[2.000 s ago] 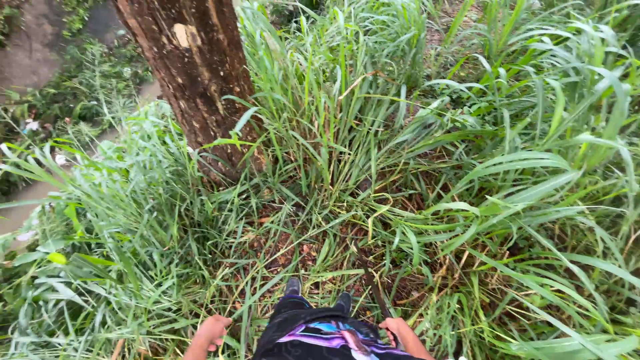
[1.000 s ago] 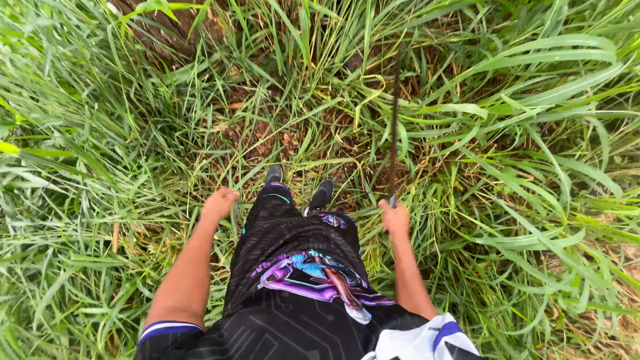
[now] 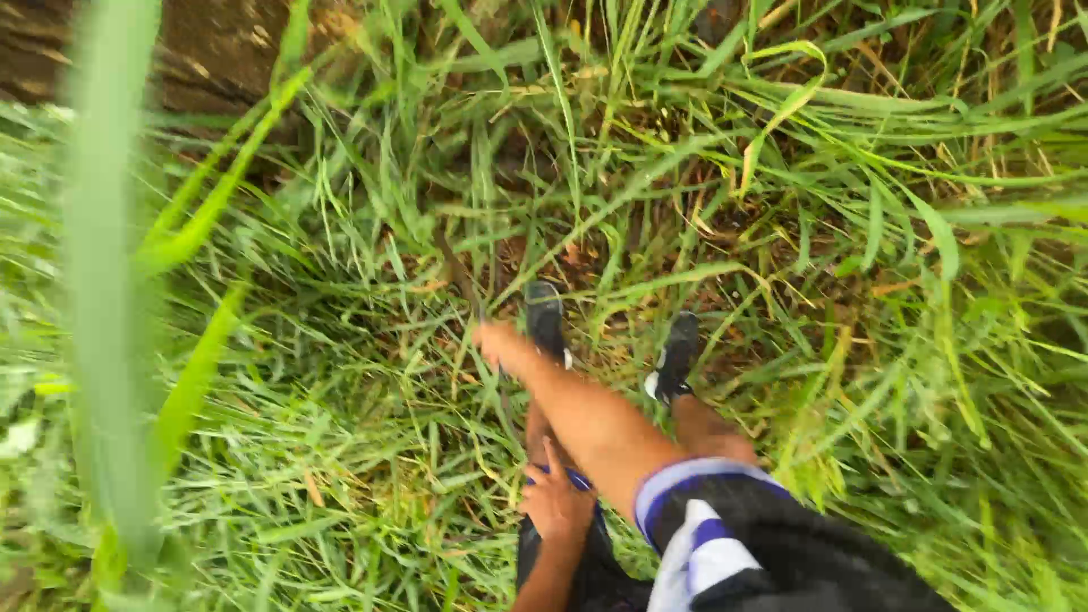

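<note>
My right hand (image 3: pixel 503 347) is closed around the handle of a long, thin, dark blade (image 3: pixel 459 270), which looks like a machete. That arm reaches across the front of my body, and the blade points up and left into the tall grass (image 3: pixel 365 195). Motion blurs both the hand and the blade. Lower down, my left hand (image 3: pixel 557 506) is beside my left leg with its fingers apart and nothing in them. The dark shoe (image 3: pixel 545 319) on my left foot is just right of my right hand.
A brown tree trunk (image 3: pixel 229 55) stands at the upper left. Broad grass blades (image 3: pixel 115 280) rise close to the camera on the left. My other shoe (image 3: pixel 678 353) is on ground with brown litter (image 3: pixel 586 263). Dense grass surrounds both feet.
My right hand has swung from the right side across to the left with the blade. My left hand has drawn in toward my leg. The view has turned.
</note>
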